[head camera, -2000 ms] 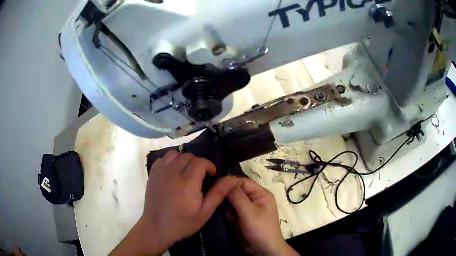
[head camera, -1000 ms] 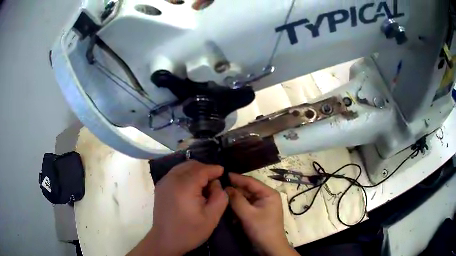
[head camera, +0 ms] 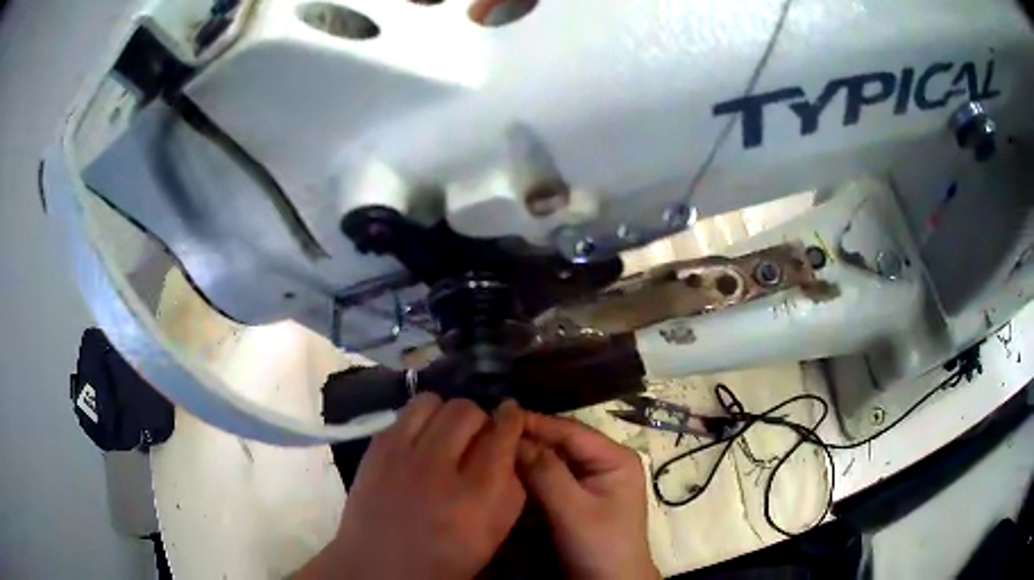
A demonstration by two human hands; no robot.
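A black fabric workpiece (head camera: 365,393) lies under the head of the off-white sewing machine (head camera: 635,68), with one end sticking out to the left. My left hand (head camera: 437,487) and my right hand (head camera: 584,482) pinch the black cloth close together, just below the needle area. Their fingertips nearly touch, and the pinched edge is mostly hidden by my fingers. The black knob assembly (head camera: 482,312) hides the needle and presser foot. The dark arm end cover (head camera: 590,374) is just right of the knob assembly.
The white cylinder arm (head camera: 771,323) runs to the right. Thread snips (head camera: 669,417) and looped black cord (head camera: 768,425) lie on the worn cream table (head camera: 227,499) right of my hands. A black cap (head camera: 119,397) is at the far left.
The view has moved closer to the machine head, which now looks larger and covers more of the needle area. Both hands still pinch the cloth and sit close under the knob assembly.
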